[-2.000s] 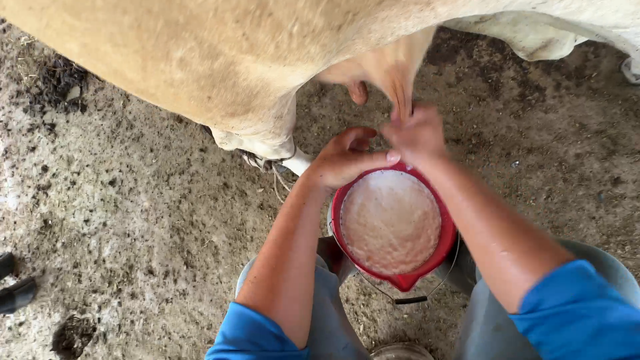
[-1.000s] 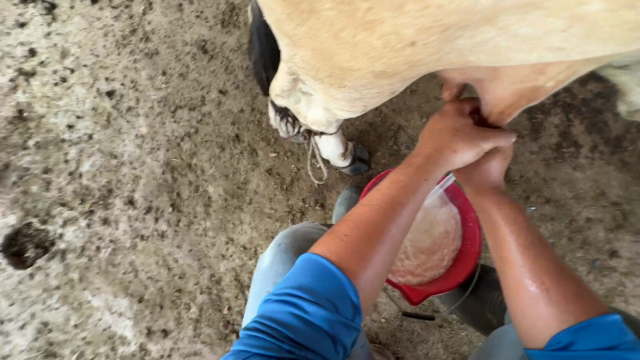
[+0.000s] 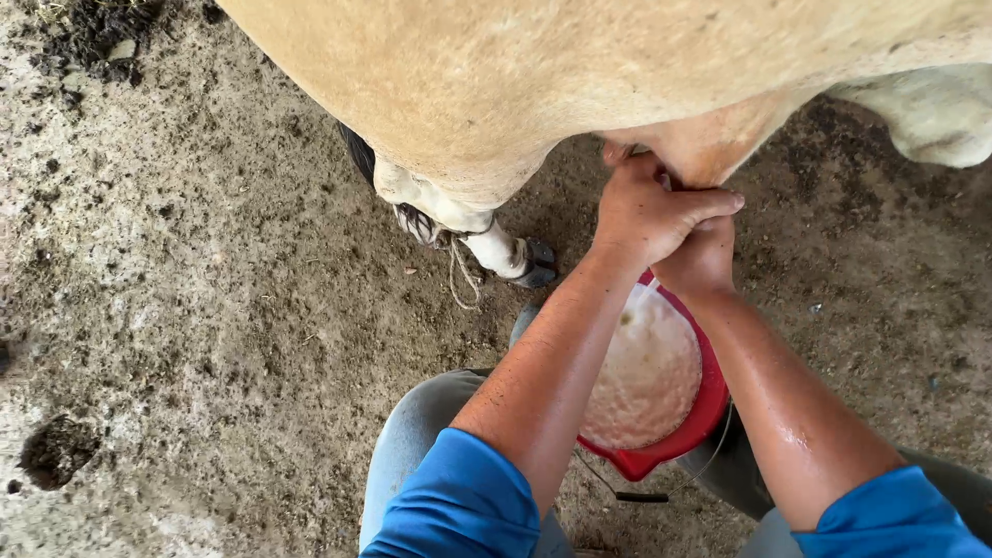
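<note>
Under the belly of a tan cow (image 3: 542, 70), my left hand (image 3: 647, 205) is closed at the udder (image 3: 701, 143), its thumb stretched to the right. My right hand (image 3: 701, 252) is just below and partly behind it, also closed at the udder. The fingers cover the teats they grip, while one teat (image 3: 614, 153) shows beside my left hand. A thin white stream of milk (image 3: 649, 288) falls into a red plastic bucket (image 3: 701, 418) between my legs. Frothy milk (image 3: 643, 372) lies in the bucket, and its wire handle with a black grip (image 3: 642, 497) hangs at the near side.
The cow's hind leg and hoof (image 3: 535, 262) stand left of my hands, with a rope (image 3: 461, 275) tied around the leg. My knees in jeans (image 3: 411, 426) flank the bucket. Dung (image 3: 101, 35) lies at the upper left, and a hole (image 3: 60, 451) marks the dirt floor lower left.
Two seconds ago my left hand was beside the udder above the bucket rim, its fingers apart; now it is closed at the udder, above my right hand. The view has shifted.
</note>
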